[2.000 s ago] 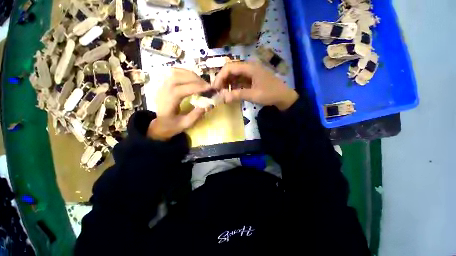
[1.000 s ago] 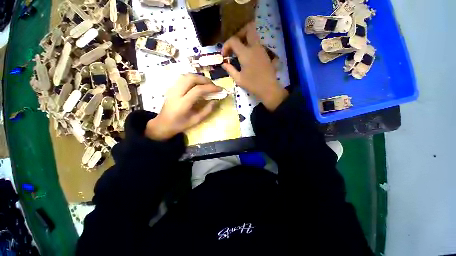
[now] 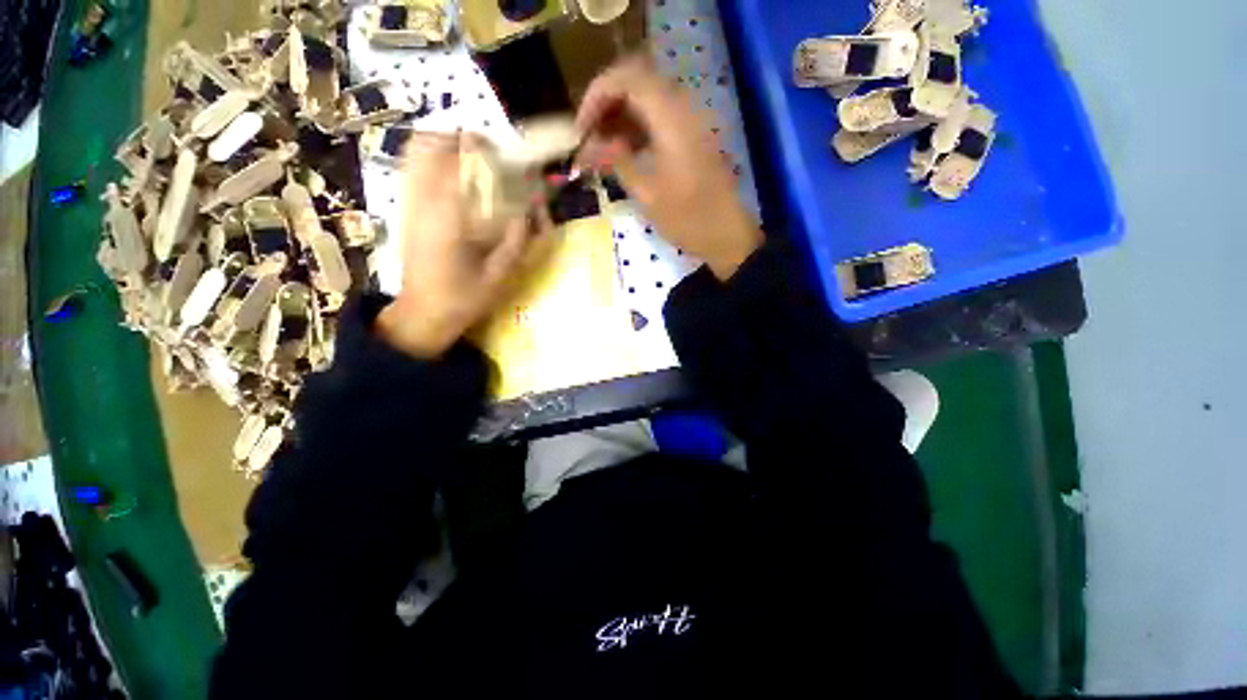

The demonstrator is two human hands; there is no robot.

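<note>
My left hand (image 3: 449,253) is blurred, over the left side of the yellow sheet (image 3: 581,308). A blurred tan moulded part (image 3: 542,141) shows between my two hands, against the left fingers, and appears held by them. My right hand (image 3: 670,167) is right of it, with fingertips drawn together; what they pinch is too blurred to tell. A small red spot (image 3: 554,178) shows between the hands. A black insert (image 3: 574,204) lies just below the hands, at the sheet's top edge.
The pile of tan parts (image 3: 246,253) covers the brown board at left. More tan parts (image 3: 406,23) lie on the perforated plate (image 3: 666,267). A dark-faced block (image 3: 527,71) stands behind the hands. The blue bin (image 3: 1005,263) at right holds several tan parts with black rectangles.
My left hand has moved up and left, off the sheet's middle. My right hand stays near the block. The tan piece behind the hands is now up between them. The view has shifted slightly.
</note>
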